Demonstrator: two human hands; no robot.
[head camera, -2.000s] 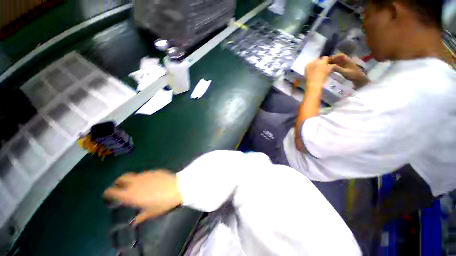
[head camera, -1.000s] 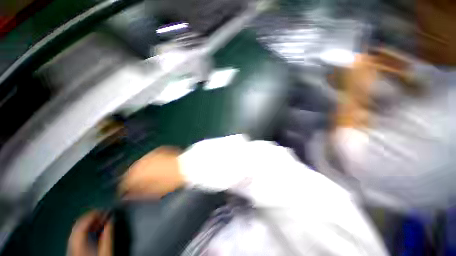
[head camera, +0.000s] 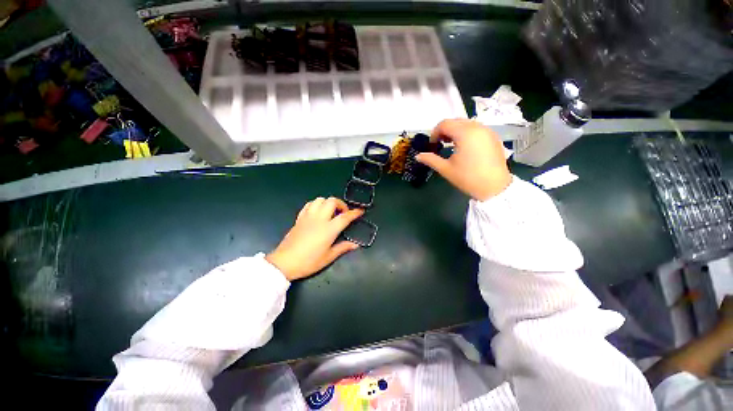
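Several dark rounded-square case frames with open centres lie in a slanting row on the green bench, such as the top case frame (head camera: 376, 152) and the one below it (head camera: 359, 193). My left hand (head camera: 309, 239) holds the lowest case frame (head camera: 362, 233) between thumb and fingertips, low over or on the bench. My right hand (head camera: 474, 159) has its thumb and index finger on a dark display module (head camera: 419, 147) at the top of a small stack. Orange-gold flex tails (head camera: 399, 154) stick out at the stack's left side. The fingers partly hide the stack.
A white rail (head camera: 297, 151) and slanted post (head camera: 149, 76) lie beyond. Behind them are a white blister tray (head camera: 281, 120) with dark parts and coloured clips (head camera: 95, 131). A white bottle (head camera: 546, 136), wipes (head camera: 500, 106), a white card (head camera: 556, 177) and clear trays (head camera: 691, 193) are right; a person's arm is lower right.
The view has swung from the neighbouring worker to the bench ahead and is sharp again. Both my hands now show, my right hand at the module stack and my left hand at the lowest frame.
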